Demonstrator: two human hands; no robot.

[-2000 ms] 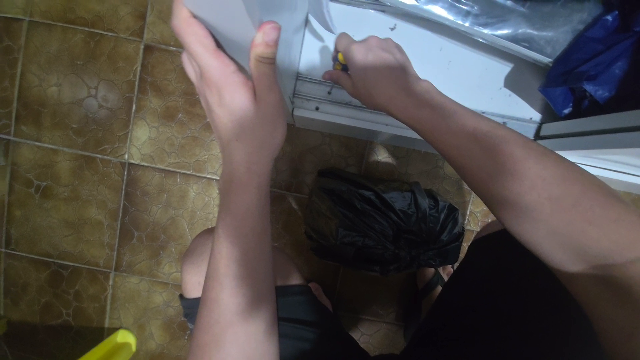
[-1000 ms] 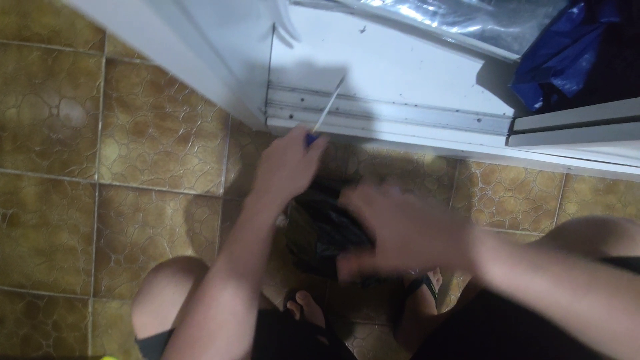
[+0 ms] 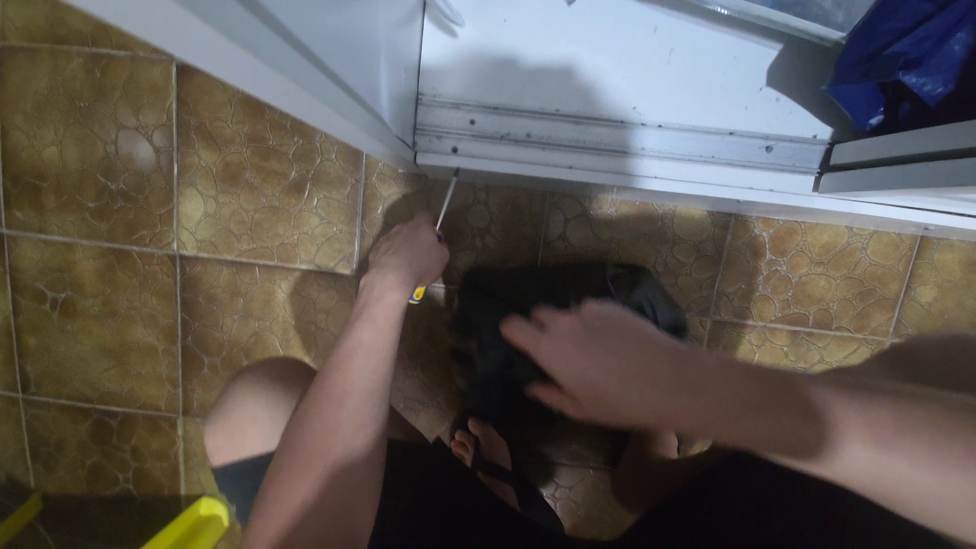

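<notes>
My left hand (image 3: pixel 408 255) is closed around a screwdriver (image 3: pixel 447 200); its thin metal shaft points up toward the front edge of a white cabinet, and a yellow and blue handle end shows below the fist. My right hand (image 3: pixel 591 358), somewhat blurred, is over a black plastic bag (image 3: pixel 488 305) on the floor, thumb and fingers apart. Whether it touches the bag cannot be told. Above both hands lies the cabinet's white base with a grooved metal sliding-door track (image 3: pixel 534 137), which has small screws or holes and dark specks.
A white panel (image 3: pixel 328 84) stands at the track's left end. On the right are a blue plastic bag (image 3: pixel 900 69) and white door edges (image 3: pixel 907 164). Brown tiles (image 3: pixel 91 328) cover the floor. A yellow object (image 3: pixel 191 526) is at lower left. My feet are beneath the black bag.
My left hand has left the white panel and now holds the screwdriver, which was in my right hand at the track. My right hand has come down over the black bag.
</notes>
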